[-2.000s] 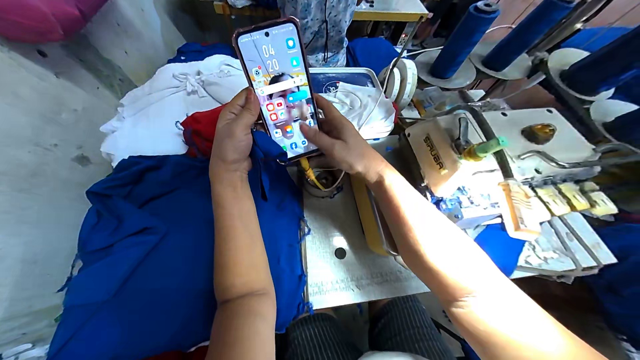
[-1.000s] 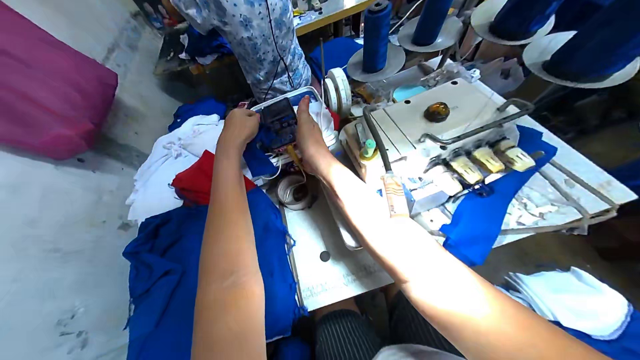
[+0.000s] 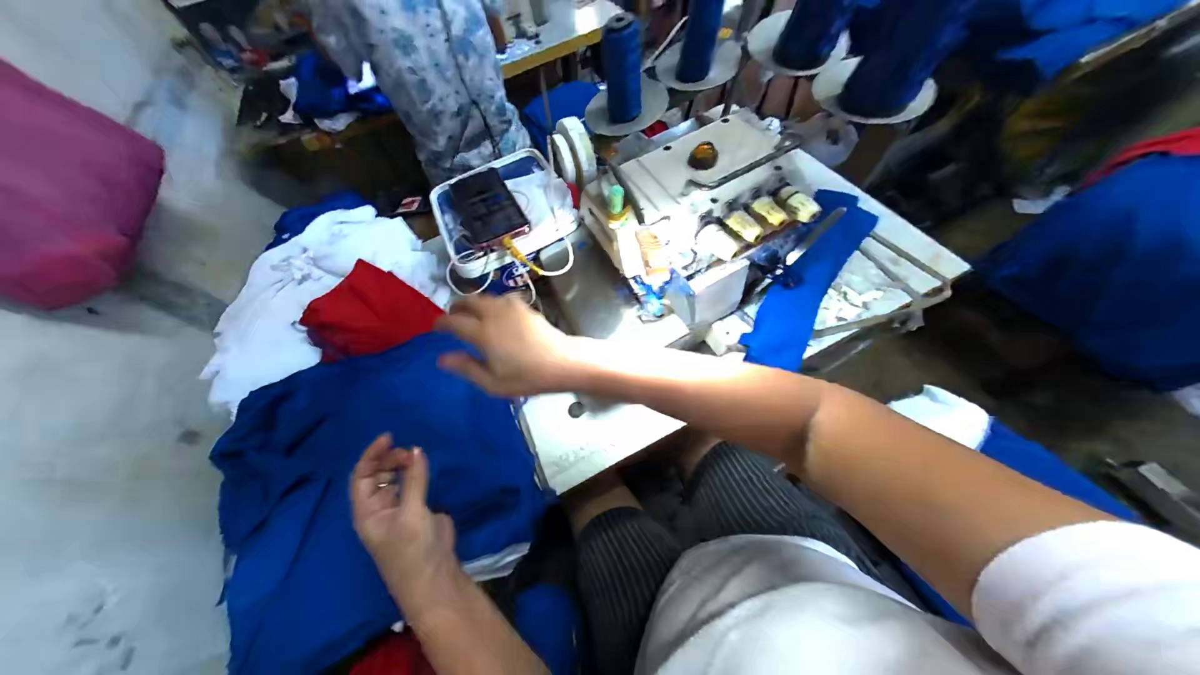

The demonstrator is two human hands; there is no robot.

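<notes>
My left hand (image 3: 403, 511), a ring on one finger, hovers with curled, parted fingers over the blue fabric (image 3: 375, 403) at the left. My right hand (image 3: 506, 345) is over the upper right edge of that fabric, fingers apart and nothing in them. Behind it a smartphone (image 3: 487, 206) with a dark screen lies in a white-rimmed plastic basket (image 3: 447, 230), a yellow-ended cable plugged into it. Red fabric (image 3: 370, 309) and white fabric (image 3: 267, 305) lie beyond the blue pile. An industrial sewing machine (image 3: 670, 173) stands right of the basket, a blue fabric strip (image 3: 806, 291) across its front.
Blue thread cones (image 3: 622, 70) stand on holders behind the machine. A person in patterned clothing (image 3: 422, 84) is beyond the basket. A magenta bag or cushion (image 3: 75, 192) is at the far left. The white table (image 3: 600, 436) ends just above my knees.
The phone, held in both hands with its screen lit two seconds ago, now lies in the basket. Both hands have let go and moved back toward me. The view has turned.
</notes>
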